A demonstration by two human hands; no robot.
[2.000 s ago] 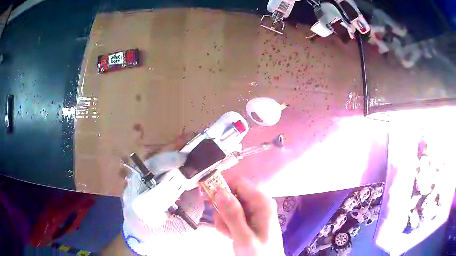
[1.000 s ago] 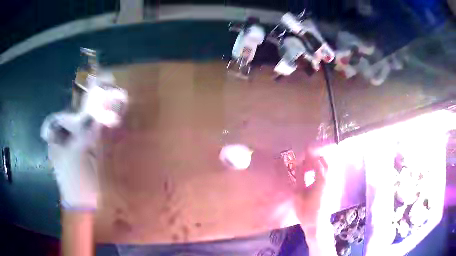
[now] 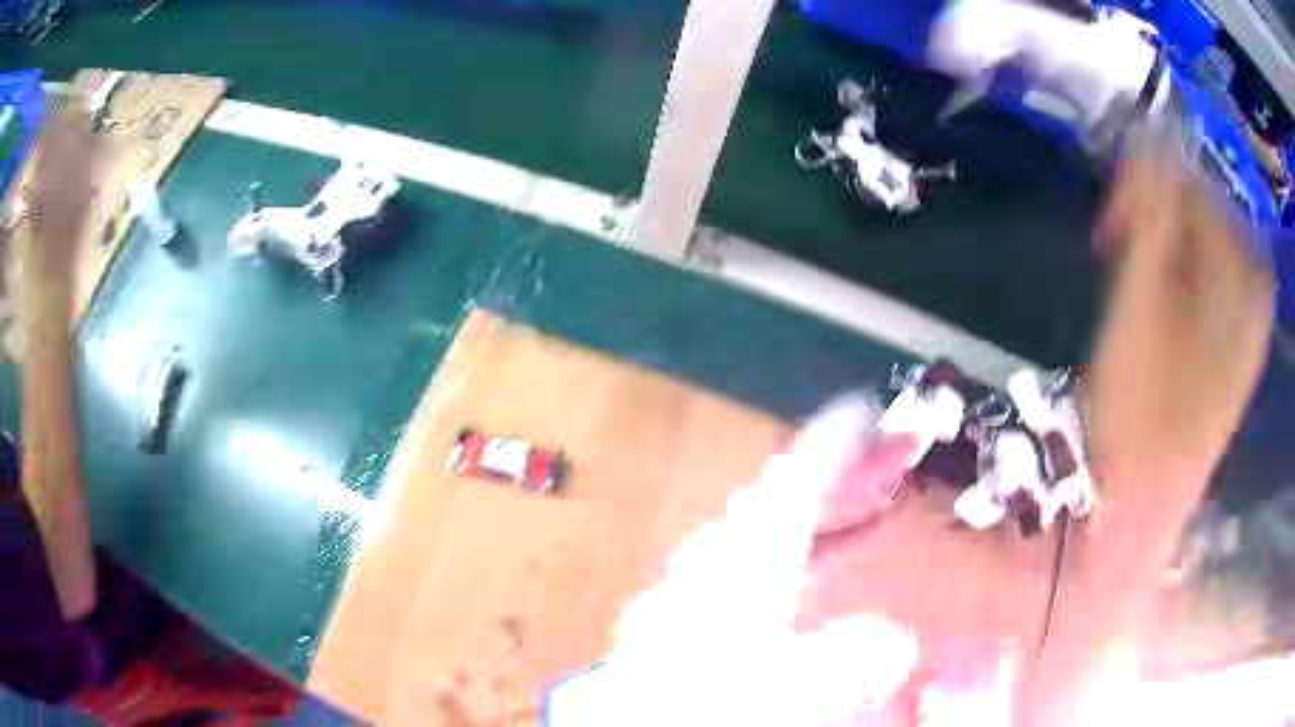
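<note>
My left hand (image 3: 838, 462), in a white glove with a blue cuff, reaches from the bottom edge to a cluster of white-and-dark toy motorcycles (image 3: 1015, 462) at the cardboard's far right. Its fingertips are at the nearest motorcycle (image 3: 923, 412); glare and blur hide whether they grip it. My right hand cannot be made out in the washed-out lower right. A red-black block with a white label (image 3: 509, 460) lies on the brown cardboard (image 3: 412, 611).
Another person's bare arm (image 3: 54, 426) is at the left edge. Another arm (image 3: 1186, 327) with a white-gloved hand crosses the right. Single motorcycles stand on the green surface (image 3: 320, 225) and the belt beyond the rail (image 3: 878, 164). A dark stick (image 3: 164, 402) lies left.
The view has swung left and up. My left hand has moved from the cardboard's left side to the motorcycle cluster. The glue bottle is no longer visible; other people's arms have appeared.
</note>
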